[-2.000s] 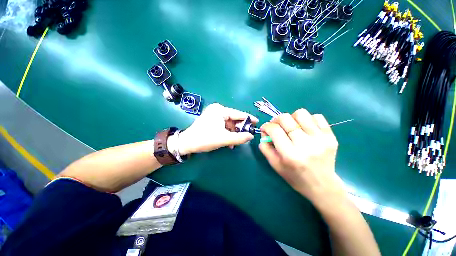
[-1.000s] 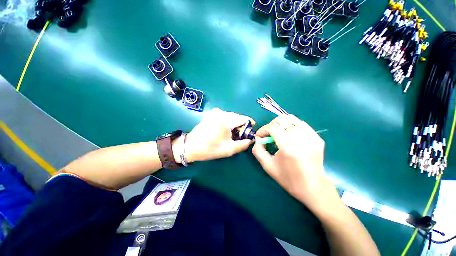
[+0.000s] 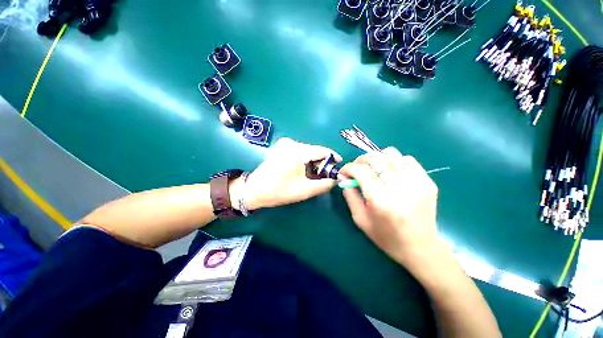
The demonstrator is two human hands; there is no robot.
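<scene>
My left hand (image 3: 284, 173) holds a small black square-flange connector (image 3: 325, 168) between thumb and fingers, its back turned to the right. My right hand (image 3: 393, 198) is pinched close against the connector. A bright green tool (image 3: 348, 183) shows between its fingertips, mostly hidden by the hand. A thin pale wire (image 3: 438, 170) sticks out past the right side of my right hand. Its inner end is hidden, so I cannot tell if it enters the connector. A loose bunch of thin white wires (image 3: 359, 138) lies just above my right hand.
Left of centre lie loose square connectors (image 3: 256, 129) and a silver-bodied connector (image 3: 232, 115). Wired connectors (image 3: 404, 58) are piled at top centre. Yellow-ended leads (image 3: 527, 59) and long black cables (image 3: 570, 138) lie right, black lumps (image 3: 79, 16) top left. A white strip (image 3: 492, 272) runs along the lower-right edge.
Compared with two seconds ago, the right hand has moved slightly left and down, and less of the pale wire shows beyond it. The left hand keeps its hold on the connector.
</scene>
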